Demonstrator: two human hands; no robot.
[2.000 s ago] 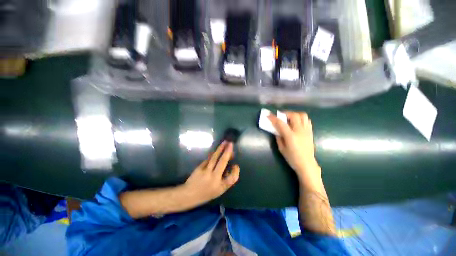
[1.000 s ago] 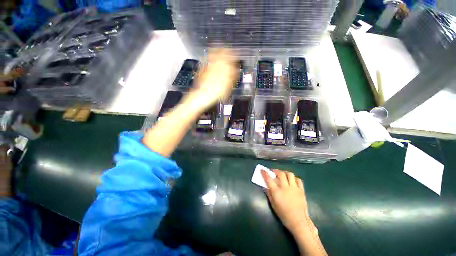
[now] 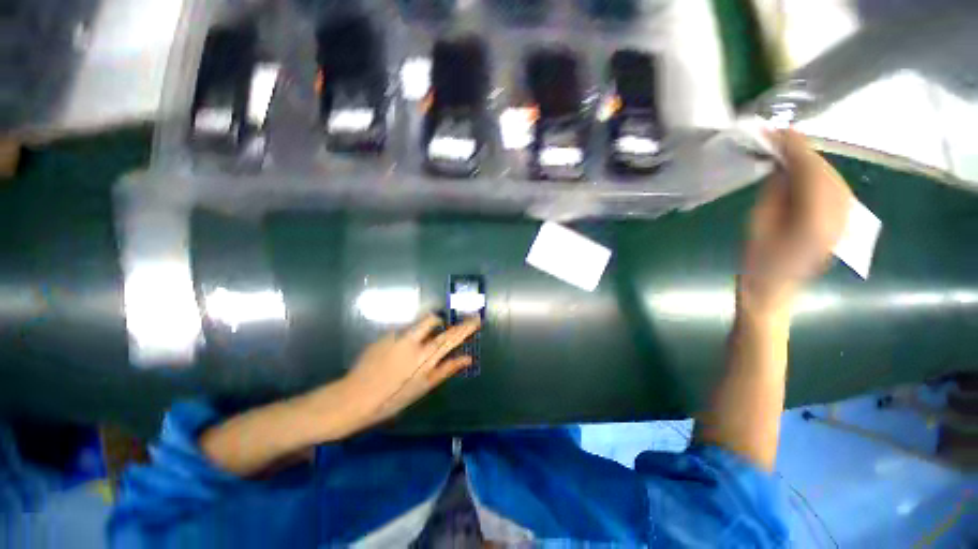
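A dark keypad phone point(image 3: 467, 292) lies face up on the green bench in front of me, with white glare on its screen. My left hand point(image 3: 413, 370) rests on its lower half, fingertips on the keypad, pressing it to the bench. My right hand point(image 3: 794, 220) is raised at the right, blurred, with its fingers at a pale crumpled tissue or wrap point(image 3: 751, 137) beside the tray's right end. Whether it grips this cannot be told. A white card point(image 3: 569, 256) lies right of the phone, untouched.
A clear blister tray point(image 3: 429, 197) with several black phones and white labels runs along the far edge. Clear glossy film strips point(image 3: 161, 290) lie at left. Another white card point(image 3: 860, 238) is partly behind my right hand. A metal fitting point(image 3: 790, 99) stands at upper right.
My left hand has come back from the tray to a phone on the bench. My right hand has let go of the white card and moved right and up to the tissue. The view has tilted down.
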